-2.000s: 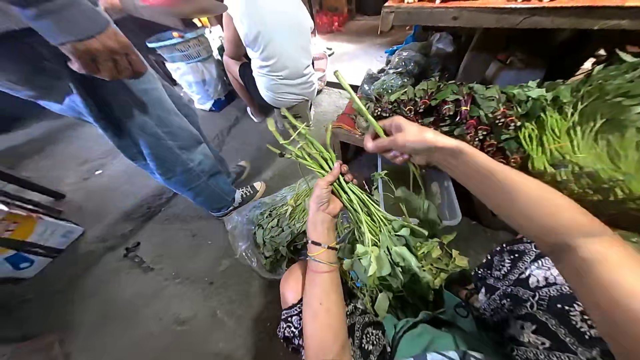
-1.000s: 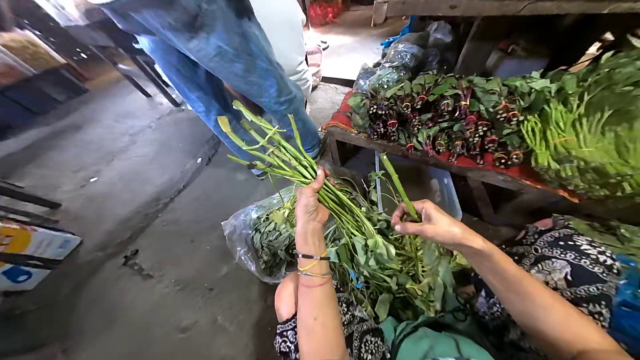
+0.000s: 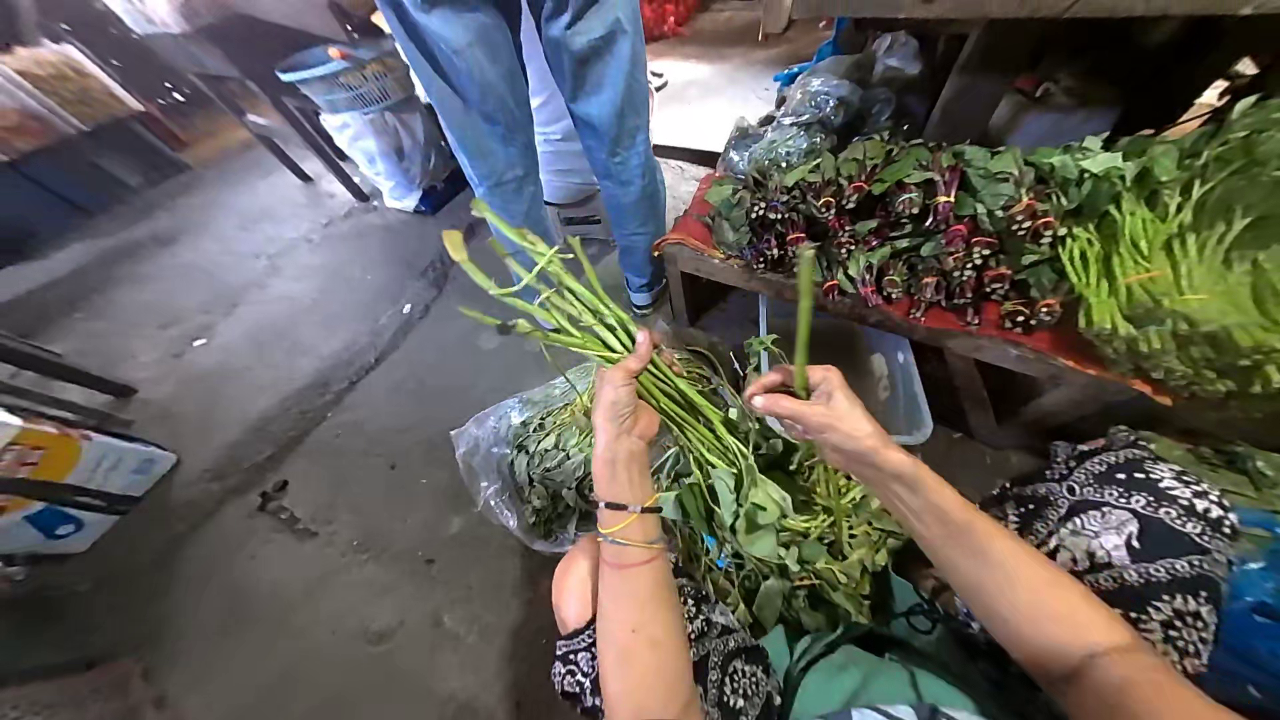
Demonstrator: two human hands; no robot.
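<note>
My left hand [image 3: 628, 395] is closed around a bunch of long green stems [image 3: 570, 300]; their cut ends point up and left, and their leaves hang down to the right. Rubber bands circle my left wrist. To the right, my right hand [image 3: 815, 405] pinches one thick green stem [image 3: 804, 310] that stands upright from the fingers. Leafy greens [image 3: 800, 540] are heaped over my lap below both hands. A clear plastic bag [image 3: 485, 470] with more leaves lies on the floor left of my left wrist.
Bundled greens [image 3: 890, 230] with dark red stems cover a low wooden bench [image 3: 830, 290] at right, beside paler green bunches [image 3: 1150, 280]. A clear plastic tub [image 3: 905, 385] is under it. A person in jeans [image 3: 600, 120] stands ahead. A printed carton [image 3: 90, 480] is at far left.
The person in jeans, left of the bench in the earlier frames, now stands nearer to it. My right hand was higher two seconds ago, beside the bunch; it is now lower, with a stem in its fingers.
</note>
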